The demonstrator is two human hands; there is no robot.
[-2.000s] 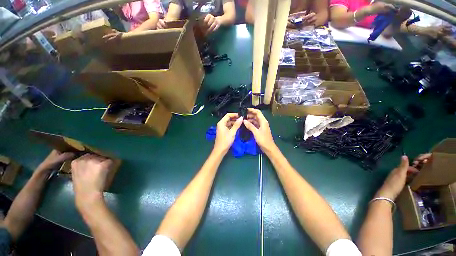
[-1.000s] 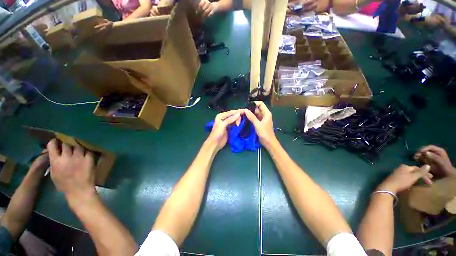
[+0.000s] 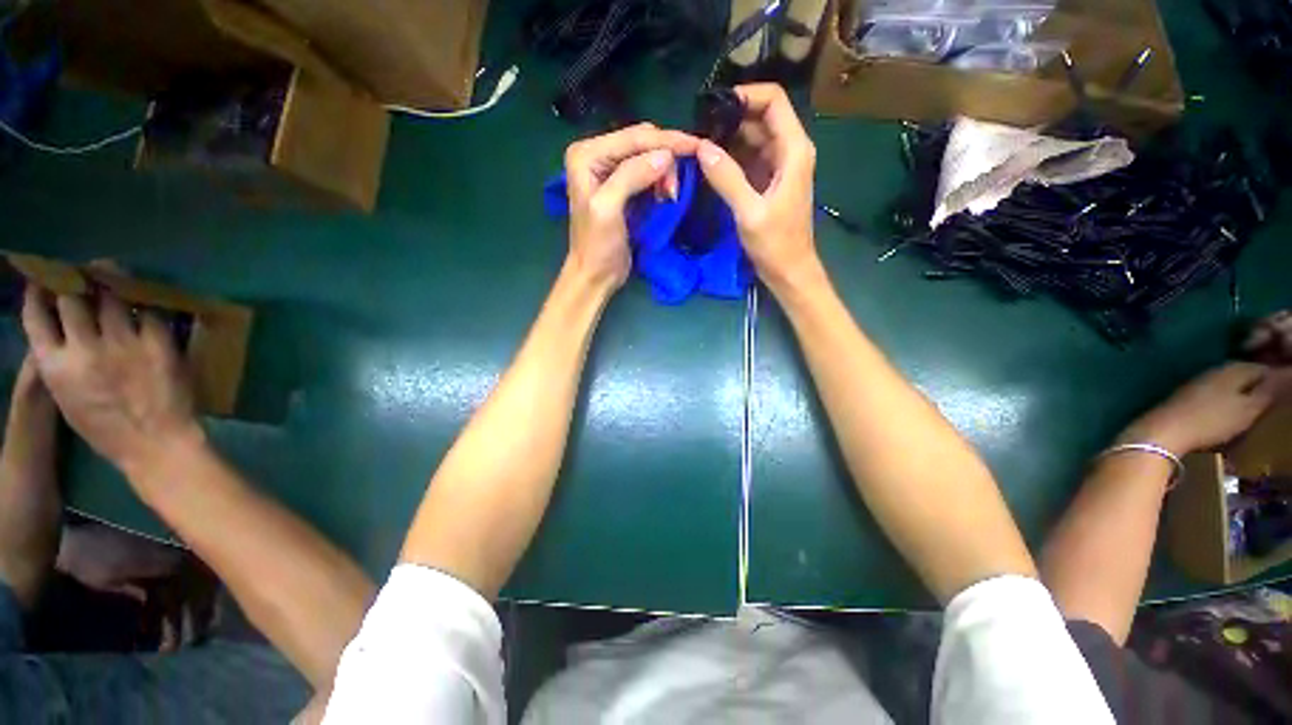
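My right hand (image 3: 772,184) is closed around a small looped black cable (image 3: 720,111) above the table. My left hand (image 3: 616,184) is beside it, thumb and fingers pinched together, its fingertips meeting those of my right hand. What my left fingertips pinch is too small to tell. A crumpled bright blue cloth (image 3: 680,269) lies under and between both hands, partly hidden by them.
A large black cable pile (image 3: 1105,241) lies right, with a pale scrap (image 3: 1013,167) on it. A smaller pile (image 3: 609,50), divided tray (image 3: 978,88) and cartons (image 3: 333,142) stand beyond. Neighbours' hands work at small cartons on the left (image 3: 220,354) and right (image 3: 1202,517).
The view has tilted down, so the table's near edge and my lap now show. Both hands stay together over the blue cloth with the black cable in the right hand.
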